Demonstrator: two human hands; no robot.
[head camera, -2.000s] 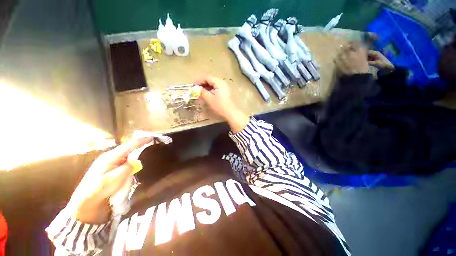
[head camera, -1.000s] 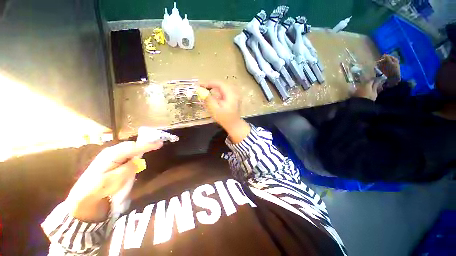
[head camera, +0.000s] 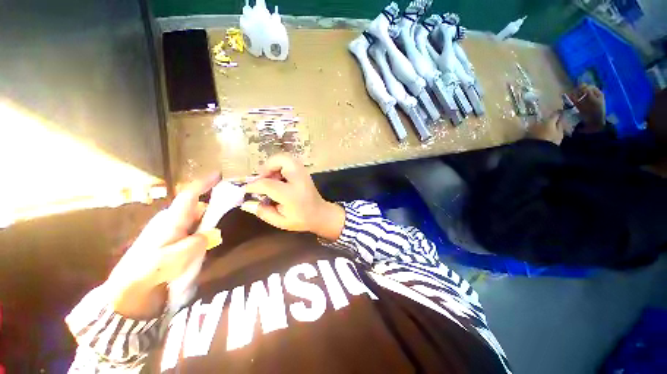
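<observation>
My left hand (head camera: 157, 252) is closed around a pale moulded limb (head camera: 221, 202) over my lap, with a yellow cap on one finger. My right hand (head camera: 289, 197) is at the limb's upper end, fingers pinched against it; whether a small part is between the fingertips cannot be told. The small parts pad (head camera: 278, 150) lies on the bench just beyond my hands, with thin silvery pins (head camera: 270, 111) on it. A group of grey limbs (head camera: 417, 69) lies side by side on the bench, squared ends towards me.
A black phone (head camera: 190, 71) lies at the bench's left, beside a bright grey metal box (head camera: 88, 95). White nozzle bottles (head camera: 265, 33) and yellow finger cots (head camera: 232, 42) are at the back. A neighbour's hands (head camera: 578, 109) work at the right, near a blue crate (head camera: 603, 66).
My right hand has moved from the pins back to the limb in my left hand. The left hand has barely moved. The bench appears slightly higher in view; the neighbour's hands have shifted.
</observation>
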